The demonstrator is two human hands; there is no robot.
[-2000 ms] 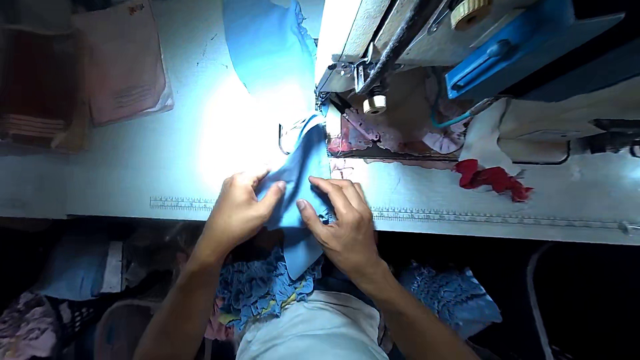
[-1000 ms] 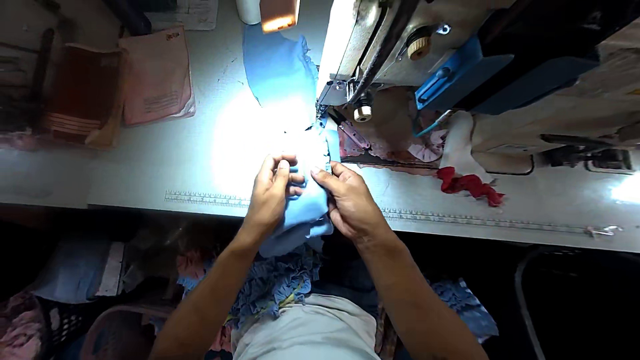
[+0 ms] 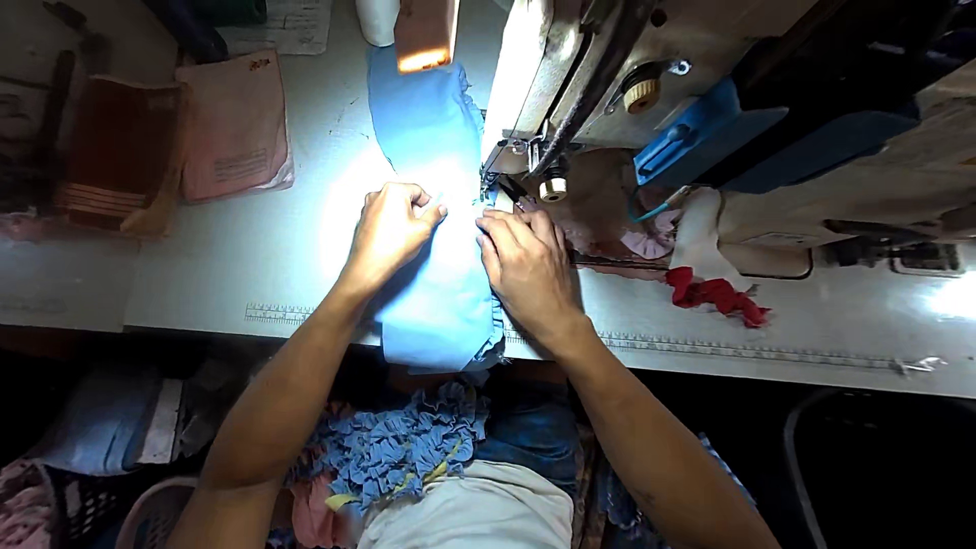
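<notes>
A light blue fabric piece lies flat under the sewing machine's presser foot, its ruffled edge along the right side and its near end hanging over the table edge. My left hand pinches the fabric near its left side, thumb and forefinger together. To the right, my right hand rests with its fingers on the ruffled edge, just in front of the presser foot. Small dark-bladed thread snips lie right behind its fingers. Bright lamp light washes out the cloth between the hands.
A ruler strip runs along the table's front edge. A red fabric scrap lies at the right by the machine. Pink booklets are at the left, a white thread cone behind. Gathered blue ruffles lie on the lap.
The blue fabric, bunched and folded in both hands earlier, is now spread flat under the machine. My left hand has moved away from the right one.
</notes>
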